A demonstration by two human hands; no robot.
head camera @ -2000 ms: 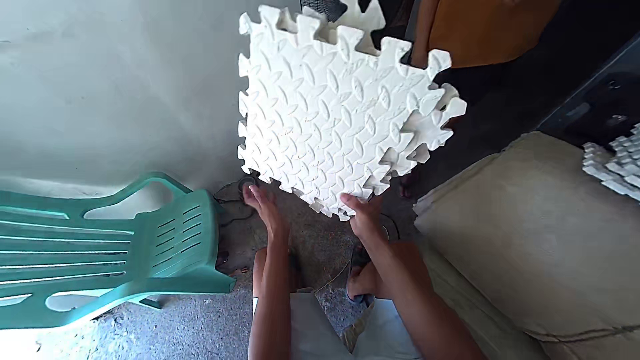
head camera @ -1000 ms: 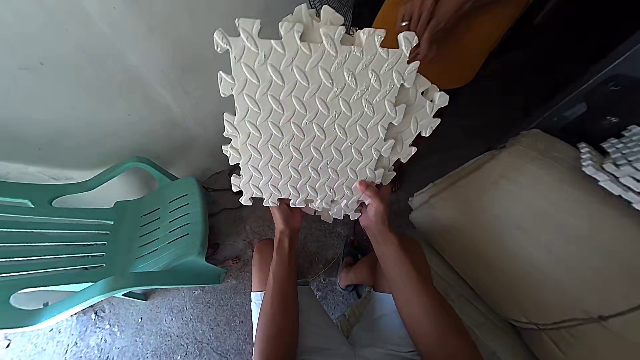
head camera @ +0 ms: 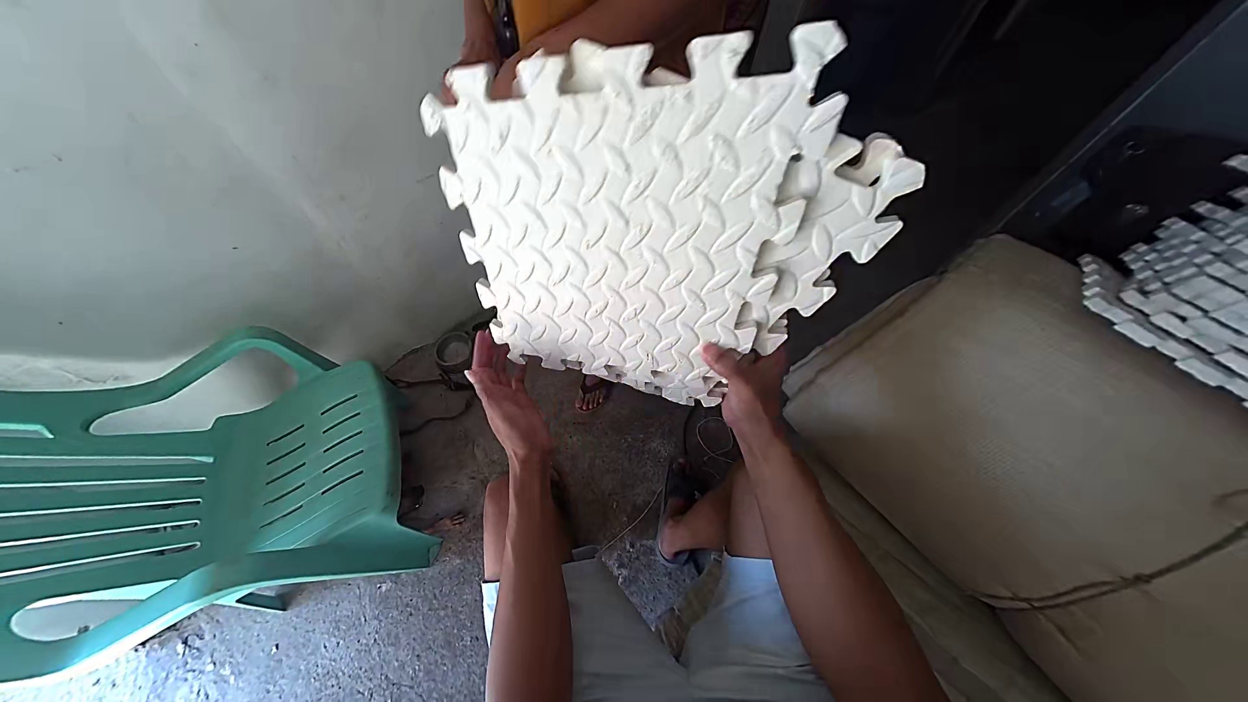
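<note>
White foam puzzle mats point(head camera: 624, 224) with a raised tread pattern and interlocking edges are held up in front of me. The front one overlaps another mat point(head camera: 829, 224) that juts out, turned, at the right. My right hand point(head camera: 751, 385) grips their lower right corner, thumb on the front face and fingers behind. At the lower left corner, my left hand point(head camera: 509, 400) is spread with its palm toward the edge; whether its fingertips touch the mat is hard to tell.
A green plastic chair point(head camera: 312, 468) stands at the left by a pale wall point(head camera: 224, 175). Another person point(head camera: 595, 29) is just behind the mats. At the right are a large beige bundle point(head camera: 1024, 390) tied with cord and a stack of similar white mats point(head camera: 1189, 292).
My left hand, at the mats' bottom edge one second ago, is now spread by their lower left corner. The mats have tilted. The other person's hand has left the upper right.
</note>
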